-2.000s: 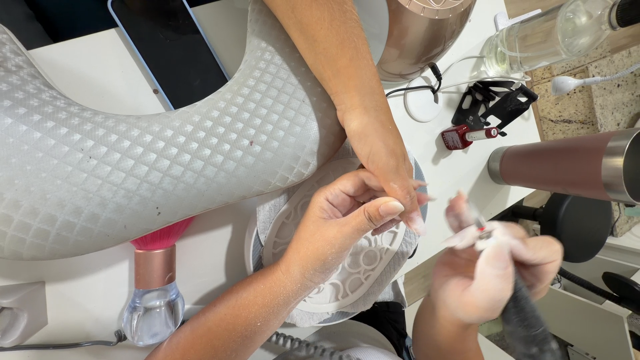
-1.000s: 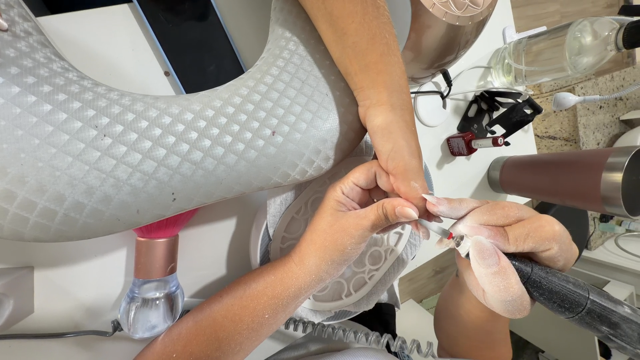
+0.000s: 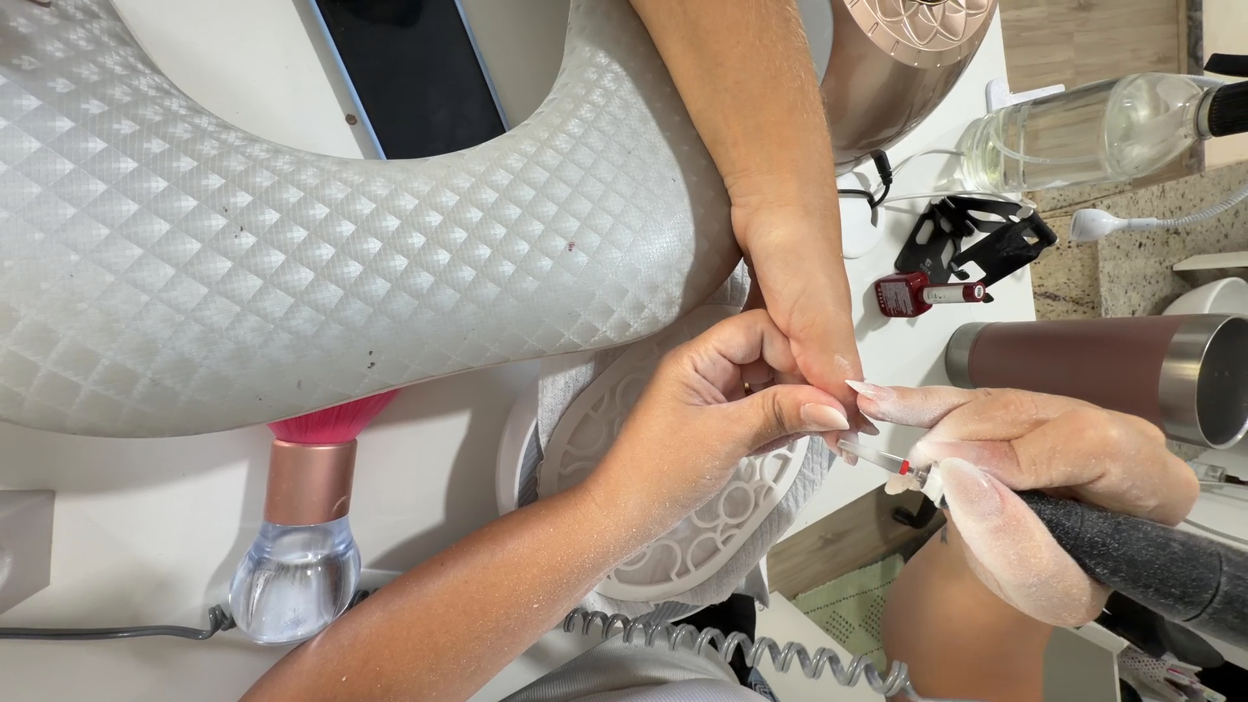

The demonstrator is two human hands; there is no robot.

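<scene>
My left hand (image 3: 721,400) grips the fingers of another person's hand (image 3: 804,302), whose forearm lies over the end of a quilted silver armrest cushion (image 3: 390,273). In my right hand (image 3: 1043,468) is a black electric nail drill handpiece (image 3: 1131,551), held like a pen. Its bit (image 3: 877,456), with a red band, points left and is at the other person's fingertips; whether it touches a nail I cannot tell. My right index fingertip rests by that hand. White dust coats my fingers. Beneath the hands is a round white openwork grille (image 3: 707,526) on a towel.
A pink dust brush (image 3: 310,483) stands at the lower left, near a coiled grey cord (image 3: 741,648). A phone (image 3: 414,73) lies above the cushion. At right are a red nail polish bottle (image 3: 903,294), black stand (image 3: 975,239), pink tumbler (image 3: 1082,366) and clear bottle (image 3: 1082,132).
My right hand, apart from the other hands two seconds ago, has moved left with the drill to the other person's fingertips. My left hand has kept its hold.
</scene>
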